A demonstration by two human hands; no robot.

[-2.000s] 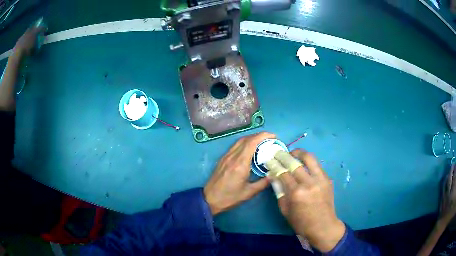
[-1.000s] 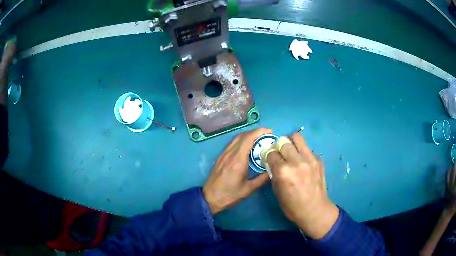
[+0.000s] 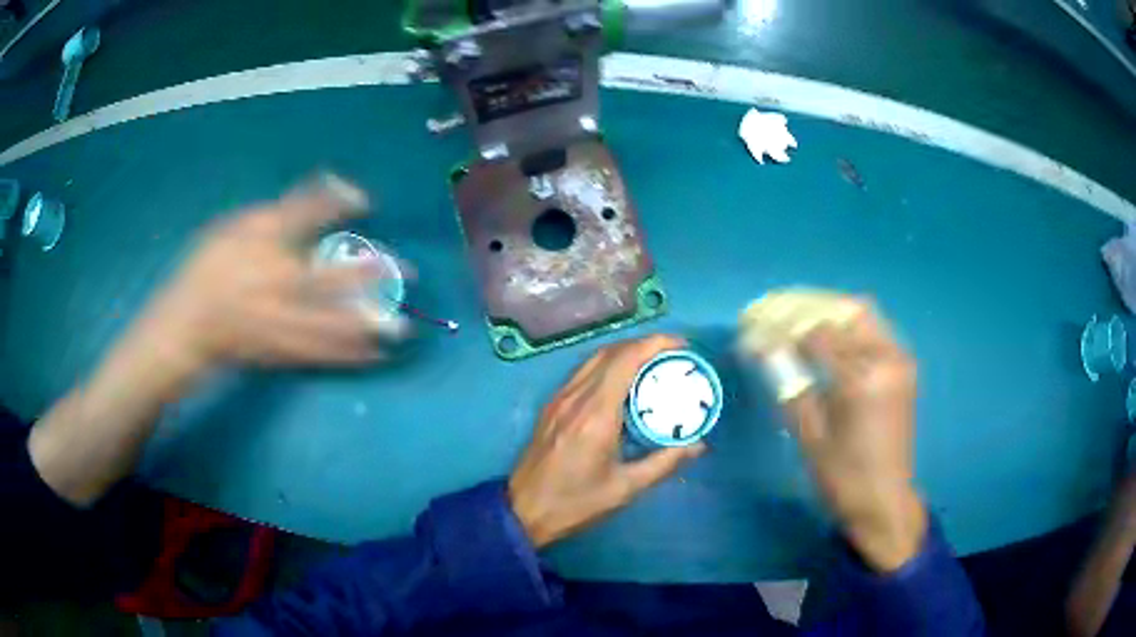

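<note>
My left hand (image 3: 586, 442) holds a teal fan housing (image 3: 674, 398) upright on the bench, its open top up. A white impeller (image 3: 676, 396) sits inside the housing and fills its centre. My right hand (image 3: 847, 411) is blurred, to the right of the housing and apart from it. Pale yellow finger cots (image 3: 804, 324) cover some of its fingers. Something whitish shows at its fingertips, but I cannot tell if it is held.
The press base plate (image 3: 556, 243) stands ahead under the press head (image 3: 523, 93). Another person's blurred hand (image 3: 249, 292) covers a second teal housing (image 3: 374, 276) at left. A loose white impeller (image 3: 767, 134) lies near the conveyor edge. More teal housings (image 3: 1104, 347) lie at far right.
My right hand has lifted off the housing and moved right. The white impeller now lies uncovered in it. Another person's hand has reached in from the left onto the second housing.
</note>
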